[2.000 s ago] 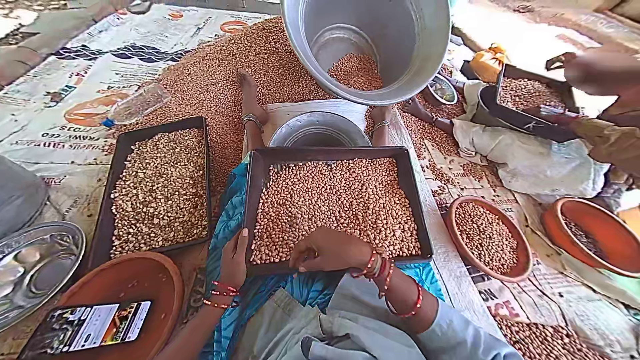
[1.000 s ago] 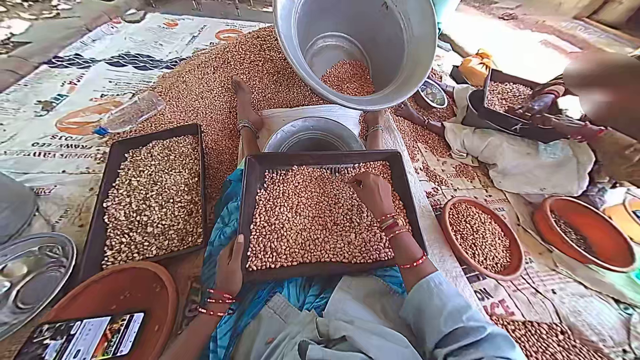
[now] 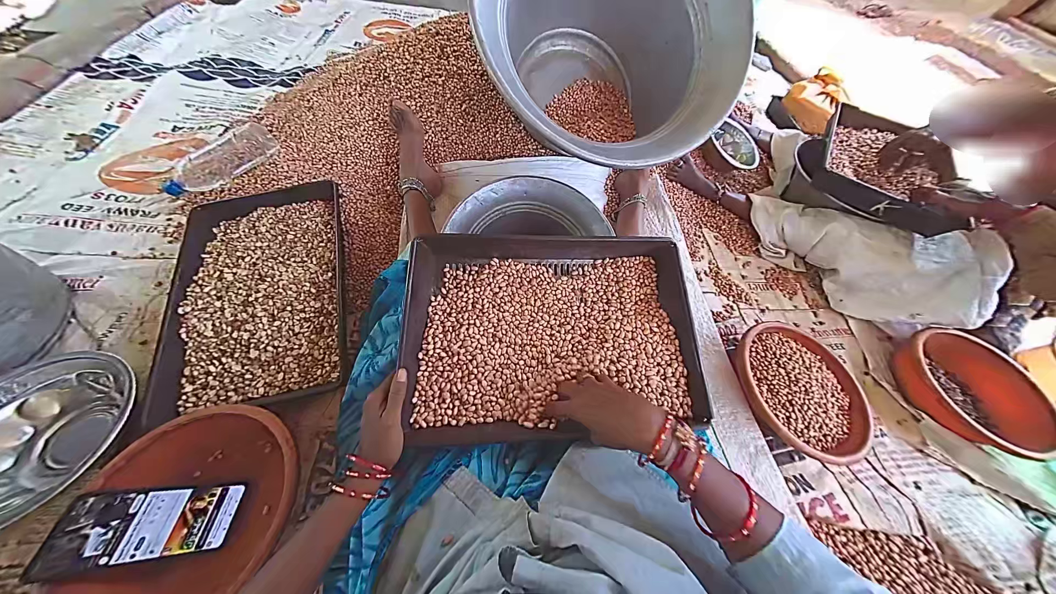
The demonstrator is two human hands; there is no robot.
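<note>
A dark rectangular tray (image 3: 697, 363) rests across my lap, its bottom covered by a layer of reddish-brown peanut kernels (image 3: 536, 330). My left hand (image 3: 383, 421) grips the tray's left wall near the front corner. Inside the front of the tray, my right hand (image 3: 602, 408) lies on the kernels with bent fingers; its fingertips are partly hidden among them. Just beyond the tray is a round metal bowl (image 3: 528, 194) between the feet. Farther off, a large aluminium pot (image 3: 701, 74) lies tipped, with kernels inside. To the left is another dark tray (image 3: 337, 280) of paler pieces.
A large heap of kernels (image 3: 412, 66) spreads over printed sacks. A plastic bottle (image 3: 227, 157), a steel compartment plate (image 3: 74, 421) and a brown basin (image 3: 256, 445) bearing a phone (image 3: 140, 528) are left. Clay-coloured bowls (image 3: 866, 429) stand right, near a seated person (image 3: 1023, 223) with a tray.
My right hand has moved from the tray's far right area to its front edge. My left hand stays on the left wall. At right, the other person's hands have shifted over their tray.
</note>
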